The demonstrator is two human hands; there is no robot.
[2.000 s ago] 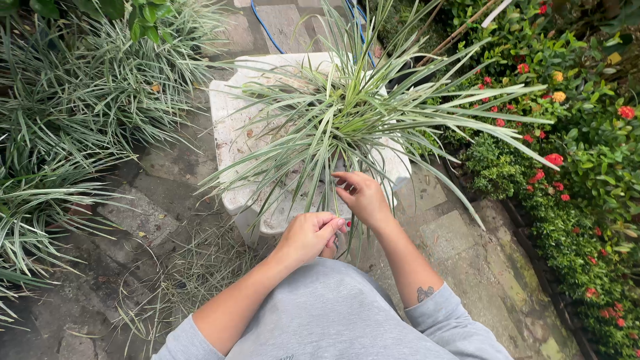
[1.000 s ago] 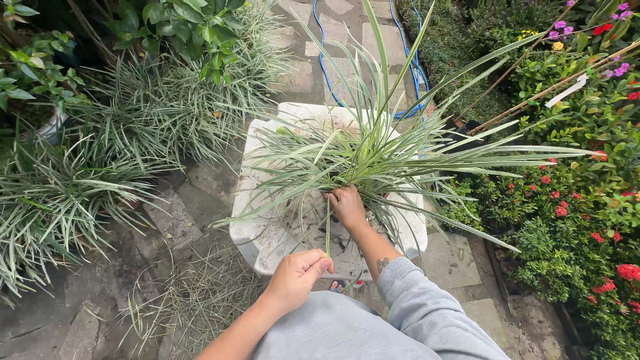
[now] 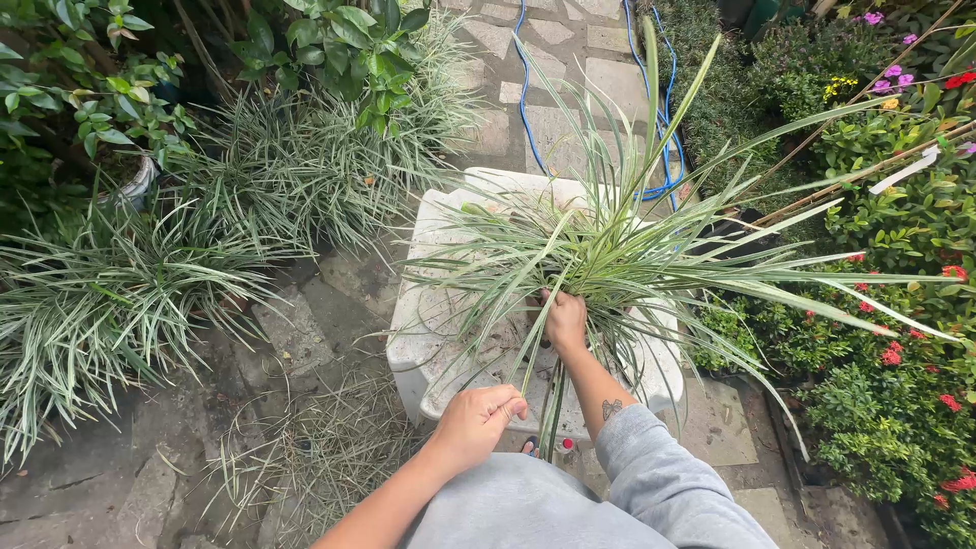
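A large clump of variegated, strap-leaved plant (image 3: 610,255) rests on a soil-strewn white plastic table (image 3: 450,374). Near the table's front edge, my left hand (image 3: 480,423) is closed on the end of a long narrow leaf (image 3: 534,343) that runs up into the clump. My right hand (image 3: 564,320) reaches in under the leaves at the plant's base; its fingertips are partly hidden, and what they hold cannot be made out. Several long leaves hang down beside my right forearm over the table's front edge.
A heap of cut or dry leaves (image 3: 328,442) lies on the stone paving left of the table. Similar grassy plants (image 3: 152,290) grow at the left. A blue hose (image 3: 526,99) lies on the path behind. Flowering shrubs (image 3: 877,396) line the right side.
My hands were close together at the table's front two seconds ago. Since then my right hand has moved forward to the plant's base, while my left hand stays near the front edge.
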